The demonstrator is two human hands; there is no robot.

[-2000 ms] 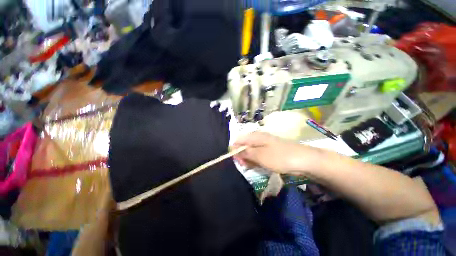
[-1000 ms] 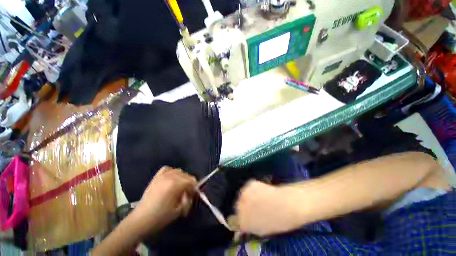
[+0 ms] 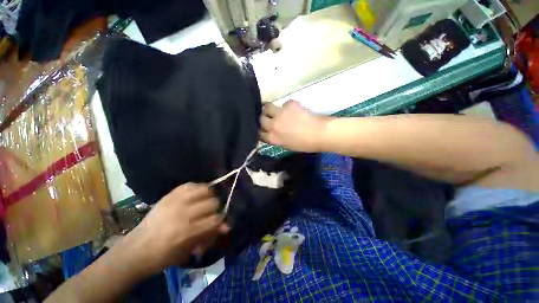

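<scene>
A stack of black cut fabric (image 3: 183, 106) lies over the table's front edge and towards the lap. A thin pale tie strip (image 3: 235, 173) crosses itself on top of the stack, with a loop between the hands. My left hand (image 3: 192, 222) is closed on one end of the strip at the lower left. My right hand (image 3: 289, 125) is closed on the other end at the right edge of the stack. Its fingertips are partly hidden.
The sewing machine (image 3: 260, 29) stands behind the stack. Thread snips (image 3: 371, 42) and a dark printed pouch (image 3: 436, 46) lie on the white table. Plastic-wrapped brown board (image 3: 50, 171) is at left. Blue-checked cloth (image 3: 331, 242) covers the lap, with more black fabric (image 3: 408, 207) at right.
The strip went from stretched straight over the stack to crossed over itself. My right hand has moved up and away from my left hand. The view has shifted down towards the lap.
</scene>
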